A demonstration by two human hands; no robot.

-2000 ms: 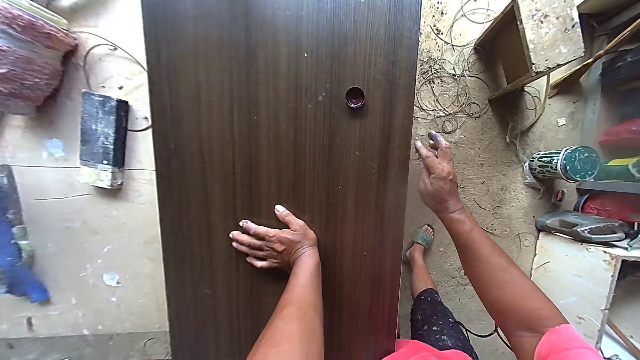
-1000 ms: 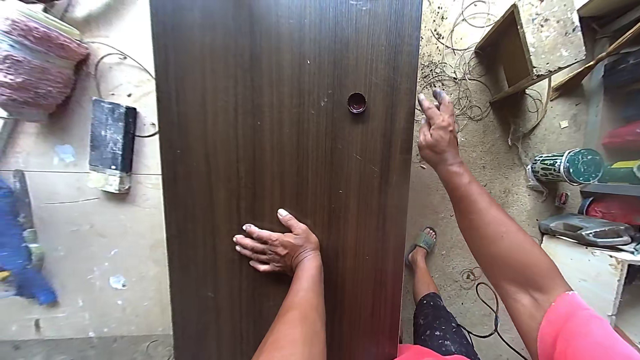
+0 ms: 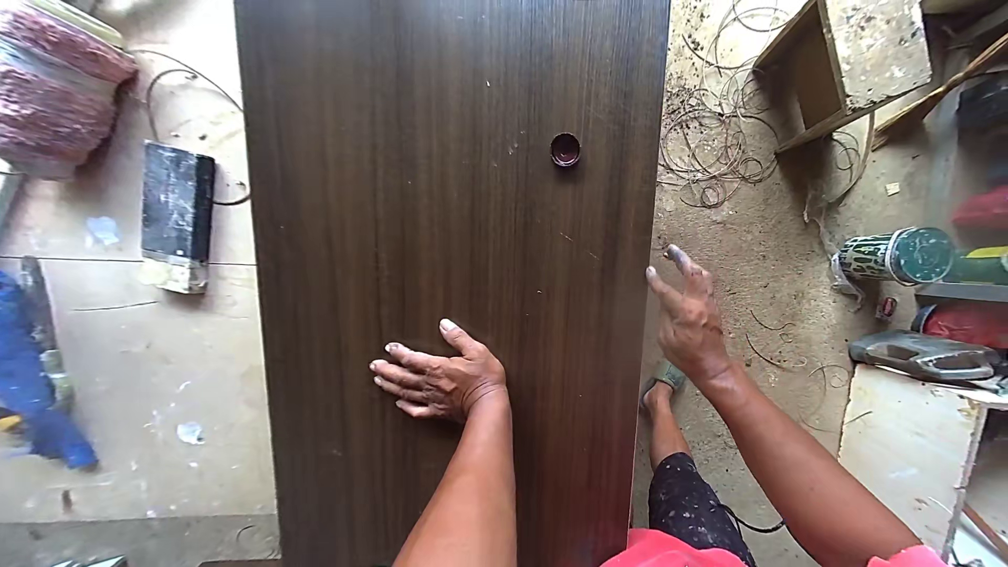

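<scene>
A long dark wood-grain board [image 3: 441, 236] lies in front of me. My left hand [image 3: 441, 374] rests on its surface, fingers spread toward the left, holding nothing. Just past the board's right edge is my right hand [image 3: 687, 315], its thumb and forefinger bent and apart, with dark stains on a fingertip; whether its fingers touch the edge cannot be told. A small dark round cap [image 3: 565, 150], hollow side up, sits on the board's upper right part, away from both hands.
On the pale surface at left lie a black block-shaped object [image 3: 177, 213], a blue cloth [image 3: 35, 378] and a reddish wrapped bundle [image 3: 59, 87]. Coiled strips [image 3: 720, 134] litter the floor. At right are a green can [image 3: 898, 256], a grey plastic container [image 3: 925, 354] and a wooden box [image 3: 846, 63].
My right hand has moved down along the board's right edge, back toward my body. My left hand stays on the board in about the same place, and the cap has not moved.
</scene>
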